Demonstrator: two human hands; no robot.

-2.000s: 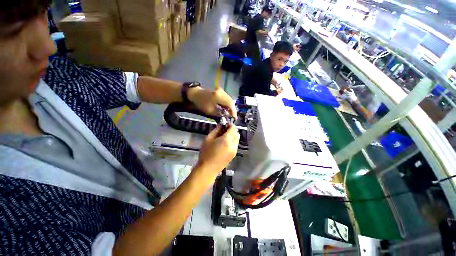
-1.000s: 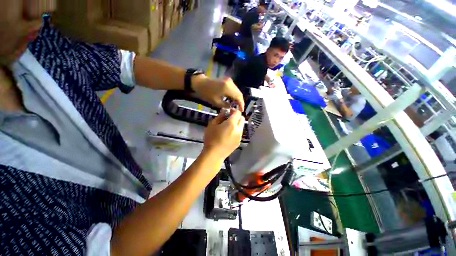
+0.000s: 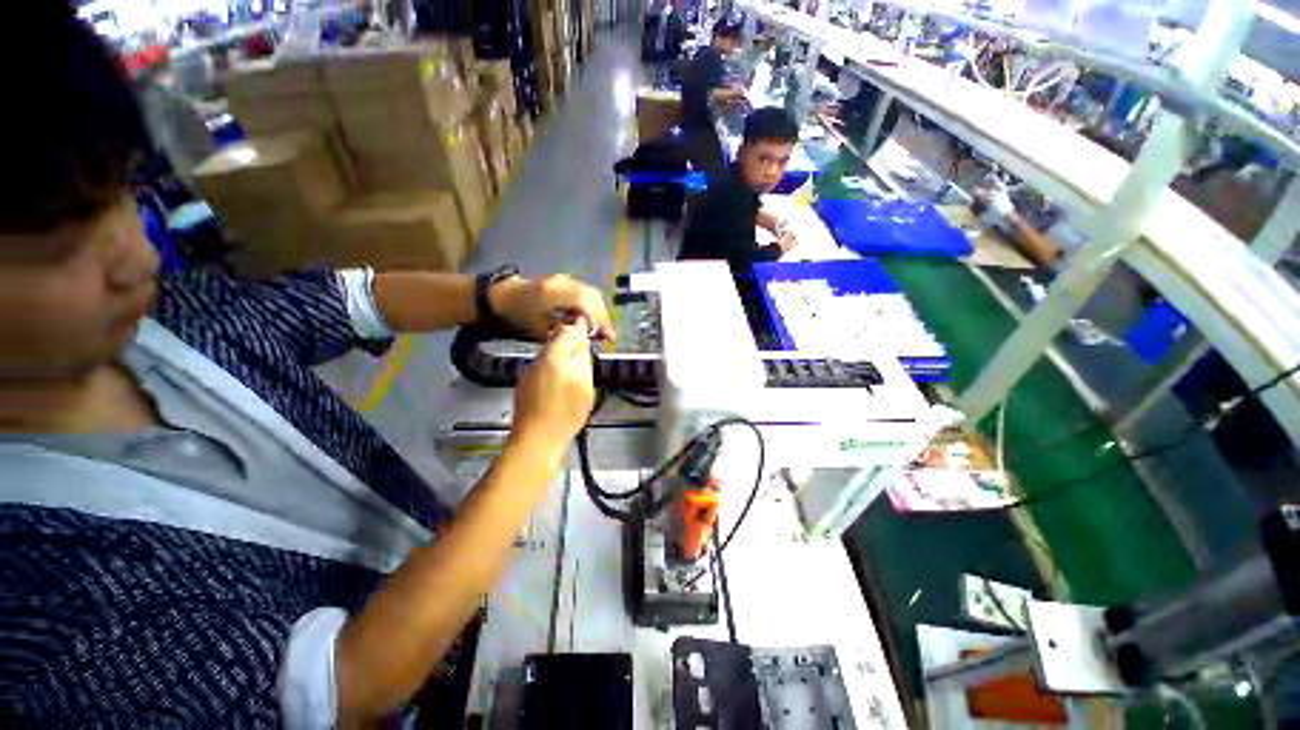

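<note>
Neither of my hands is in view. Nearest in front is a white machine with a gantry head [image 3: 709,335], an orange driver [image 3: 699,518] with looping black cables, and a black drag chain [image 3: 824,372]. A black fixture plate [image 3: 714,685] and a grey one [image 3: 803,689] sit on its white table. Another person's two hands [image 3: 570,335] pinch something small and dark above the chain's left end; I cannot tell what it is.
A silver press cylinder [image 3: 1212,628] and reddish-brown pad [image 3: 1015,696] are at lower right. A white unit [image 3: 997,602] lies near the green conveyor [image 3: 1109,531]. A blue tray [image 3: 777,307] holds rows of white units. Another seated person [image 3: 727,214] and cardboard boxes [image 3: 406,121] are behind.
The gantry head and orange driver have shifted left along the machine, uncovering the chain and blue tray on the right. The other person's hands have moved left. The camera view has shifted.
</note>
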